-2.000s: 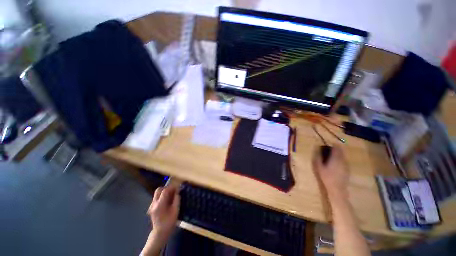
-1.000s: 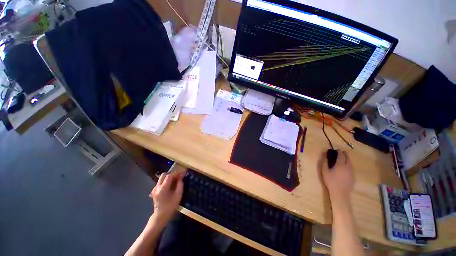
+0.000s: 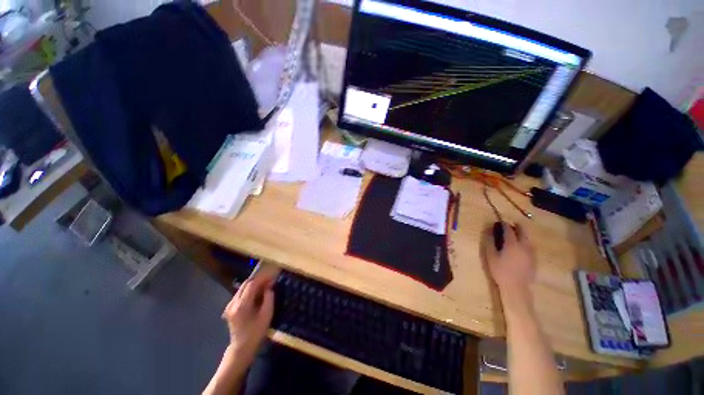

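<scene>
My right hand [image 3: 511, 258] lies over the small black wired mouse [image 3: 499, 236] on the bare desk, right of the mouse pad. My left hand [image 3: 251, 307] rests with bent fingers at the left end of the black keyboard [image 3: 363, 332], on the keyboard tray [image 3: 332, 356] below the desk edge. Whether it grips the tray edge or only rests there cannot be told. The monitor [image 3: 455, 89] shows a black CAD screen with fanned yellow and green lines and a small white box at its lower left.
The black mouse pad [image 3: 401, 251] holds note slips [image 3: 421, 204]. A phone [image 3: 644, 312] lies on the calculator [image 3: 606, 316] at the right. Dark navy cloth [image 3: 154, 100] hangs over the left partition; papers [image 3: 332, 189] lie beside it. Cables [image 3: 494, 179] run below the monitor. Another dark cloth [image 3: 652, 139] is at right.
The view has tilted and shifted a little. The mouse and my right hand have stayed right of the pad. My left hand has stayed at the keyboard's left end.
</scene>
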